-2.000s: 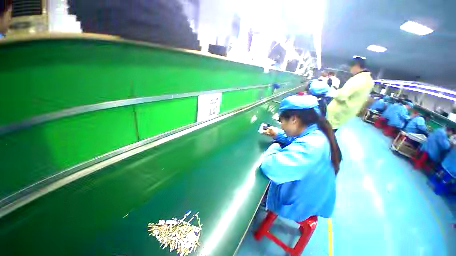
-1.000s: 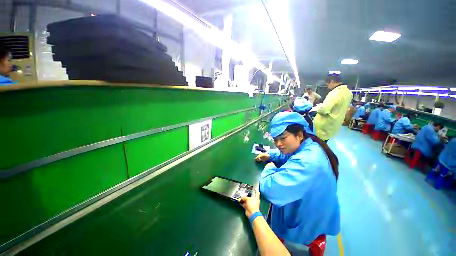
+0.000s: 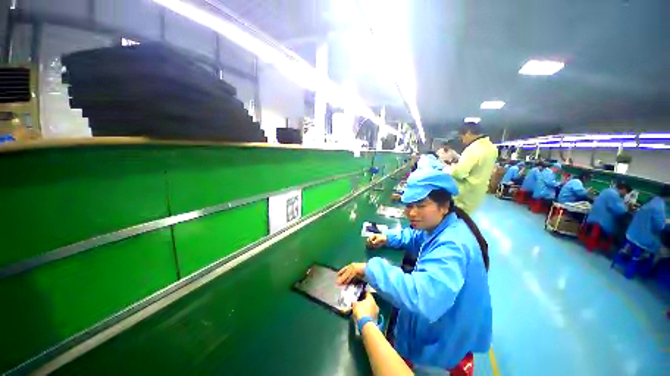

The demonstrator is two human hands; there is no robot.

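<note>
A flat dark-edged tablet unit (image 3: 322,283) with a silver-grey back lies on the green bench. A shiny circuit area is at its near right end. My right hand (image 3: 365,307), with a blue band at the wrist, grips this end; its fingertips are small and partly hidden. The neighbour's hand (image 3: 351,273) rests on or just over the tablet's right side. My left hand is not in view.
The neighbour in a blue coat and cap (image 3: 437,272) sits at the bench's right edge, other hand by a white and dark item (image 3: 375,229). A green divider (image 3: 220,246) runs along the left. A person in yellow (image 3: 476,169) stands beyond.
The neighbour's hand has reached over to the tablet. My right hand came into view earlier and stays at the tablet's end. The view has turned, and the heap of small parts is out of view.
</note>
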